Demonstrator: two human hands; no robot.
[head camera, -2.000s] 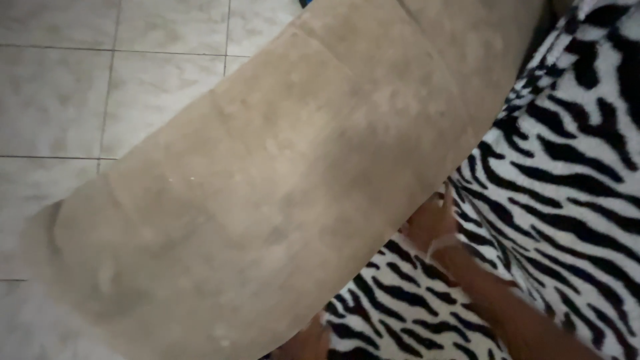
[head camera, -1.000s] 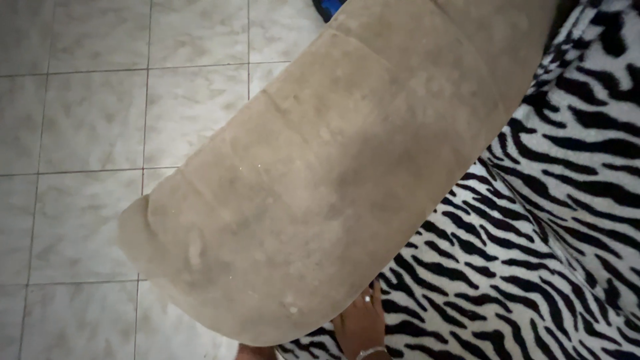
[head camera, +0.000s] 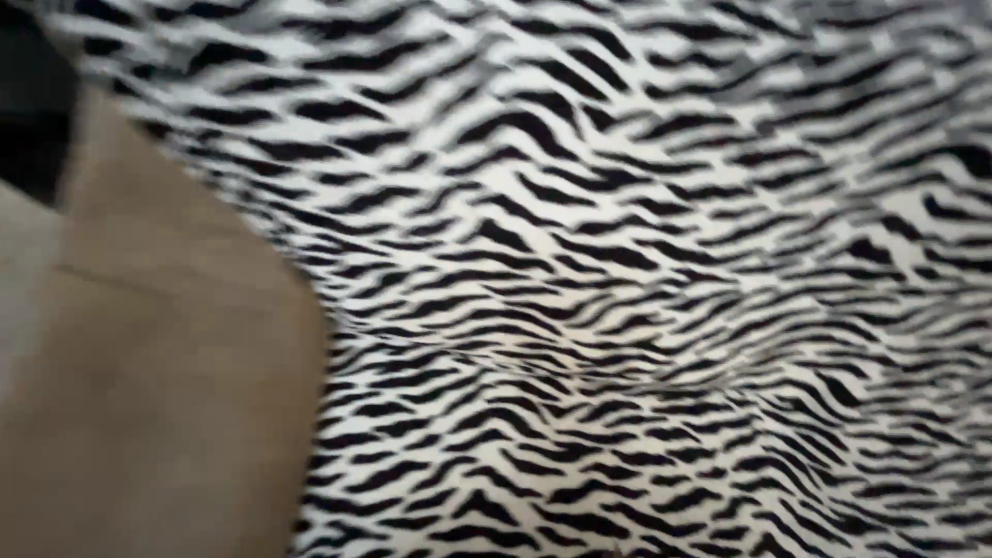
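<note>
A black-and-white zebra-striped cloth (head camera: 573, 310) fills most of the head view, with folds and ripples running across it. At the left is a beige upholstered cushion or armrest (head camera: 186, 372), whose curved right edge lies against the cloth; a thin seam or crease crosses its upper part. Neither my left hand nor my right hand can be seen, so what they hold or touch is hidden. The picture is blurred.
A dark area (head camera: 31, 108) shows at the upper left, beyond the beige piece. A paler grey surface (head camera: 19, 287) lies at the left edge; what it is cannot be told.
The view has swung far to the right, onto the striped cloth. The hands seen earlier by the beige piece's lower edge are out of sight.
</note>
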